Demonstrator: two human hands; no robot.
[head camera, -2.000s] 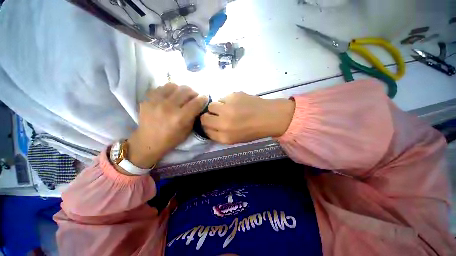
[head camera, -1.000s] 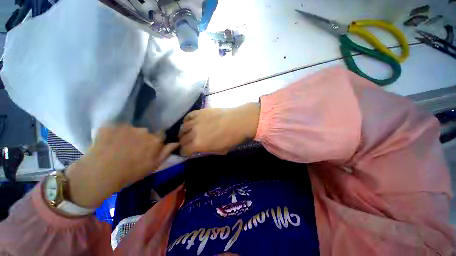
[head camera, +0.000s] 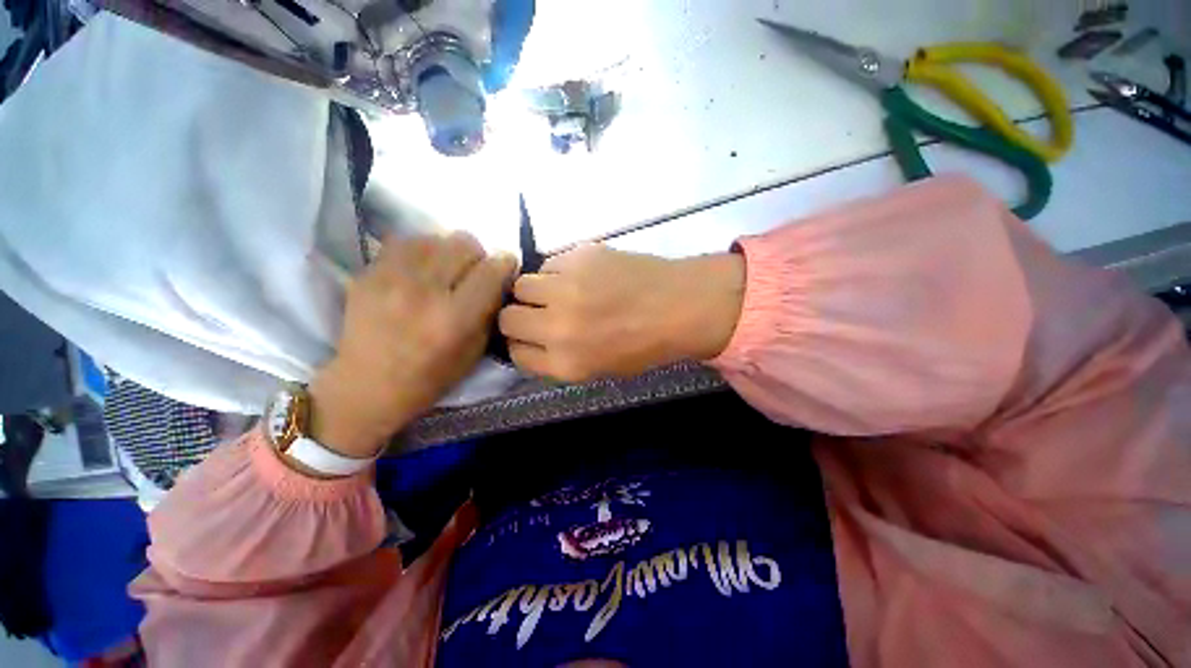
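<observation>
A pale grey-white cloth (head camera: 196, 196) lies bunched on the left of the machine table, with a dark edge beside the lamp-lit area. My left hand (head camera: 425, 313), with a watch on the wrist, is closed at the cloth's right end. My right hand (head camera: 614, 313) touches it, fingers pinched on a small dark piece (head camera: 526, 235) whose narrow tip sticks up between the hands. Most of the dark piece is hidden by my fingers. The presser foot area (head camera: 572, 115) and a blue-grey cylinder (head camera: 451, 107) are just beyond my hands under bright light.
Shears (head camera: 980, 98) with yellow and green handles lie to the right on the white table (head camera: 705, 118). Dark snips (head camera: 1143, 98) and small dark pieces (head camera: 1095, 33) lie at the far right. Checked cloth (head camera: 157, 424) is near my left forearm. A ruler-marked strip (head camera: 562, 402) runs along the front edge.
A second ago my left hand was blurred, lower and further left; it is now up beside my right hand. The pale cloth has shifted left, and the dark tip now shows above my fingers.
</observation>
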